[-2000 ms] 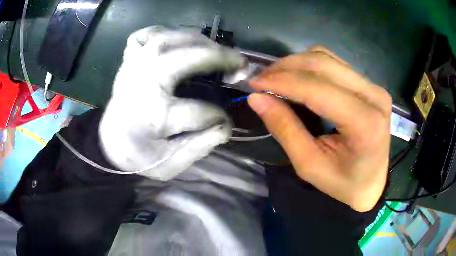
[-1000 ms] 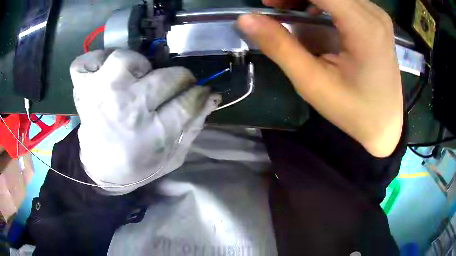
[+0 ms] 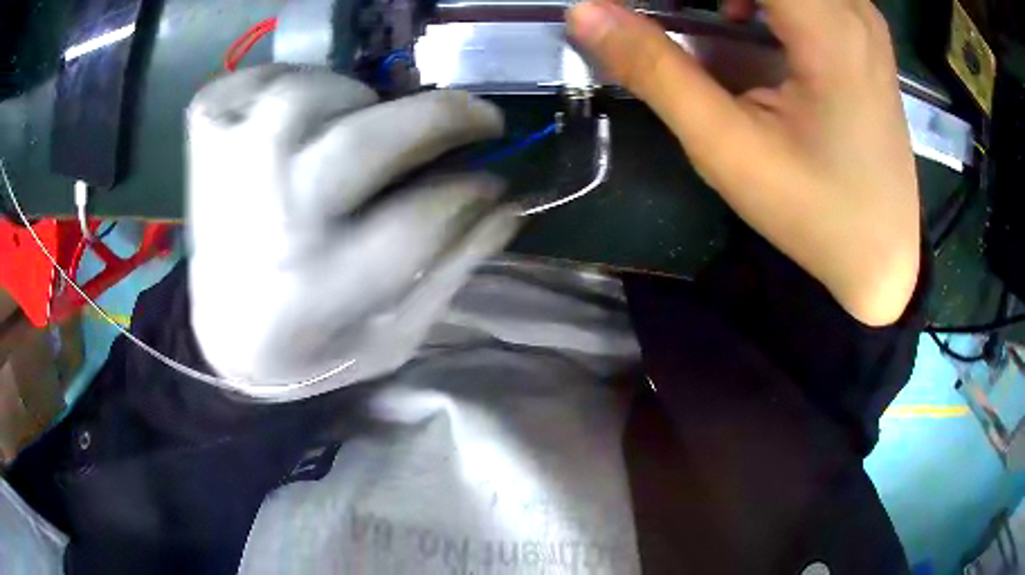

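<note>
The long silvery motorised unit [image 3: 495,54] lies across the bench mat, with a black bracket at its left. My right hand [image 3: 798,146], bare, lies over the bar with the thumb tip on it; its other fingertips are partly cut off by the top edge. My left hand [image 3: 326,225], in a white-grey glove and blurred, is below the bracket. A thin white strand, seemingly solder wire [image 3: 568,202], comes out between its lower fingers and curves up to small metal pins under the bar. A blue lead wire [image 3: 519,146] runs from the gloved fingers toward those pins.
A flat black slab [image 3: 101,101] with a white cable lies at the left. A red wire loop [image 3: 250,43] is beside the pale motor. A red stool [image 3: 34,270] stands below left. Black cords hang at the right, near a yellowish plate [image 3: 971,54].
The unit came into view between the hands and now sits slightly higher and further right. My right hand has moved up onto the bar. The gloved fingers have spread somewhat in the last second.
</note>
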